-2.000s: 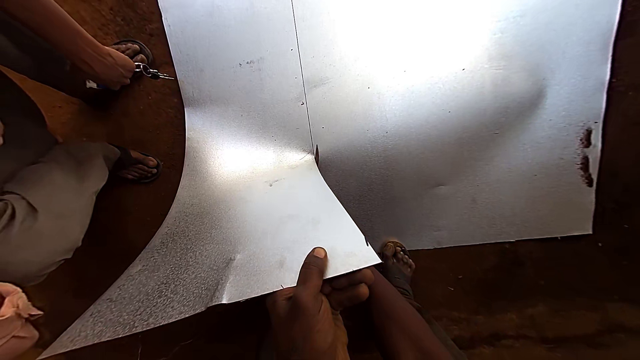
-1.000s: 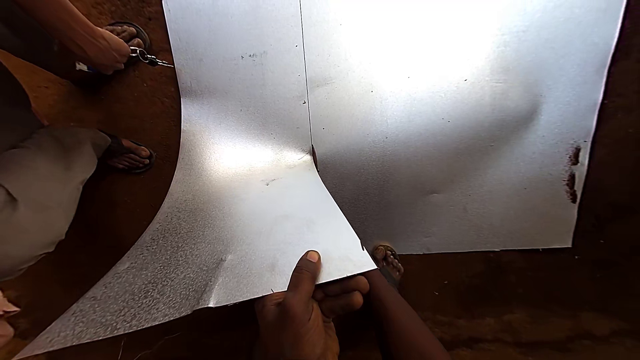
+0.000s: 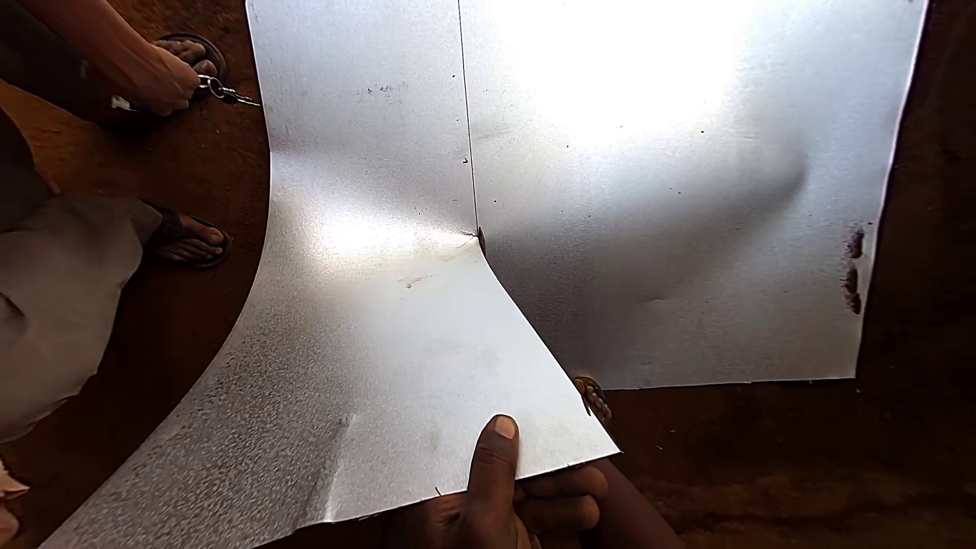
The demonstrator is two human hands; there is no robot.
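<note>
A large galvanized metal sheet (image 3: 686, 229) spreads across the view, with a thin dark line running down it to a split. Left of the split, a flap (image 3: 427, 366) bends up. My left hand (image 3: 499, 488) holds the flap's near edge, thumb on top and fingers below. A small dark pointed thing (image 3: 481, 239) shows at the top of the split; whether it is a tool tip, I cannot tell. My right hand is not visible. Part of a bare limb (image 3: 637, 507) shows below the flap's corner, possibly a forearm.
Another person's hand (image 3: 171, 80) holds a small linked metal item (image 3: 221, 91) by the sheet's left edge. That side also has sandaled feet (image 3: 191, 238) and a trousered leg (image 3: 61, 305). A foot (image 3: 595, 398) is beside the flap's right edge. Brown ground (image 3: 762, 465) lies beneath.
The flap's near edge and right corner have moved lower, with my left hand still holding them. The view has shifted slightly.
</note>
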